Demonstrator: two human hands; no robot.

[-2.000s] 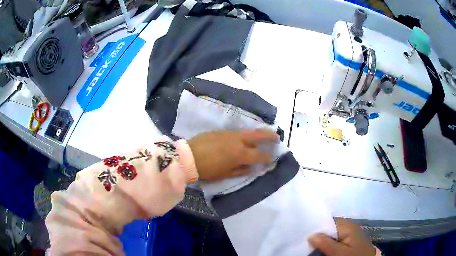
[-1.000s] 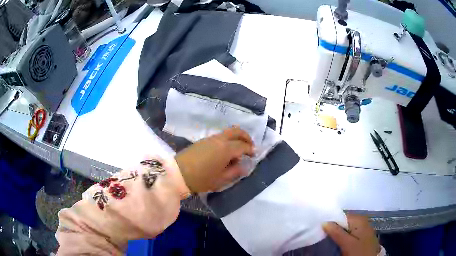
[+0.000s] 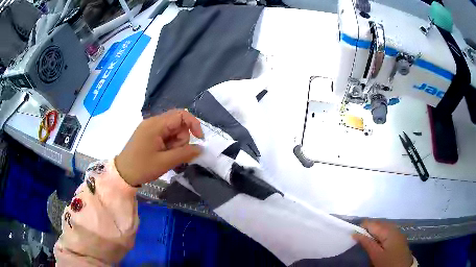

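Observation:
The dark grey garment panel (image 3: 201, 52) lies left of the machine, its lower part joined to white pocketing (image 3: 284, 224) with dark grey strips. My left hand (image 3: 162, 143) pinches the white cloth at its left end, thumb and fingers together. My right hand (image 3: 386, 242) grips the far right corner of the pocketing at the table's front edge. The cloth stretches between both hands and hangs over the edge. The part near my left hand is folded and partly hidden by the fingers.
The white sewing machine (image 3: 360, 52) stands at the right, with its needle plate (image 3: 329, 130) beside the cloth. Black thread snips (image 3: 414, 156) and a dark slab with a red edge (image 3: 443, 135) lie right of it. Orange-red handled scissors (image 3: 48, 125) and a grey fan box (image 3: 52, 65) are at left.
My left hand has moved left and up with the cloth edge, folding the white piece and its grey strips. My right hand still holds the corner, slightly further right. The view has shifted slightly.

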